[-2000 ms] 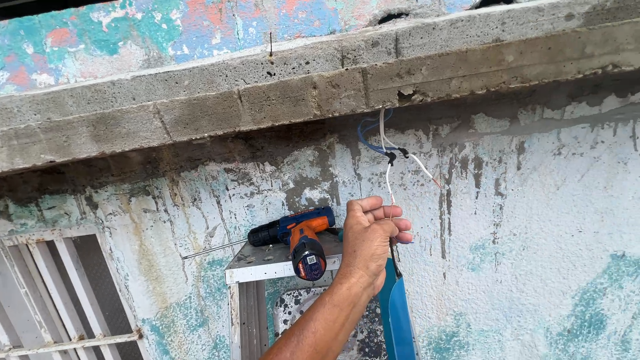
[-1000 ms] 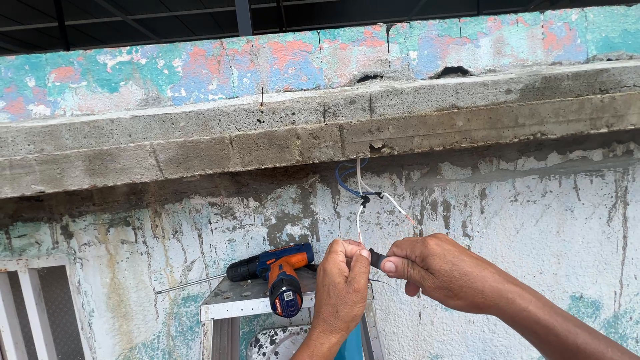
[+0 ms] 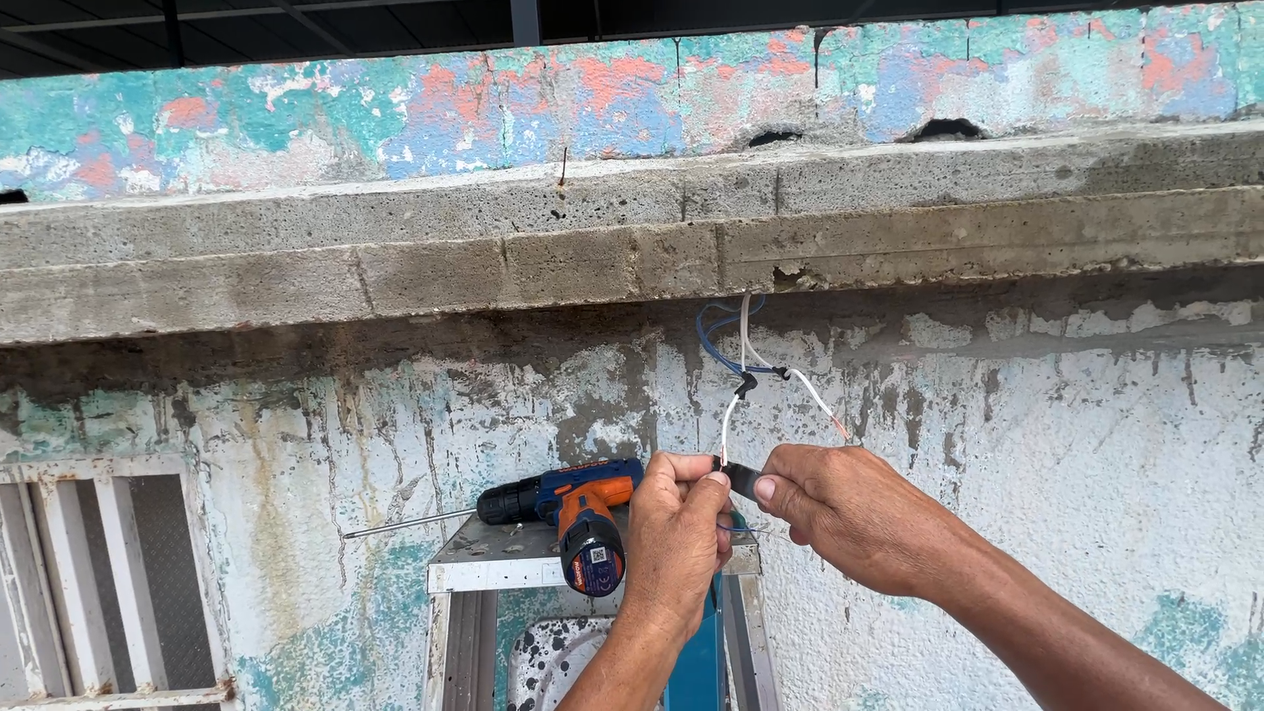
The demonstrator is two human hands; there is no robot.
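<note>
White and blue electrical wires (image 3: pixel 745 331) hang from under the concrete ledge, with black tape on two joints. My left hand (image 3: pixel 681 533) pinches the lower end of one white wire (image 3: pixel 729 425) between thumb and fingers. Just right of it, my right hand (image 3: pixel 854 509) grips a strip of black electrical tape (image 3: pixel 743 480) that reaches to the pinched wire end. Another white wire (image 3: pixel 812 393) with a bare copper tip hangs free above my right hand. Below my fingers a thin blue wire (image 3: pixel 743 528) shows; what it joins is hidden.
A blue and orange cordless drill (image 3: pixel 592 499) with a long bit lies on top of a metal stepladder (image 3: pixel 494 576), left of my hands. A blue object (image 3: pixel 699 657) is behind my left wrist. The concrete ledge (image 3: pixel 444 286) juts out overhead; a barred window (image 3: pixel 109 583) is at left.
Two seconds ago only one hand showed at the hanging white wire. My right hand has since come in from the right with black tape, and both hands now meet at the wire end.
</note>
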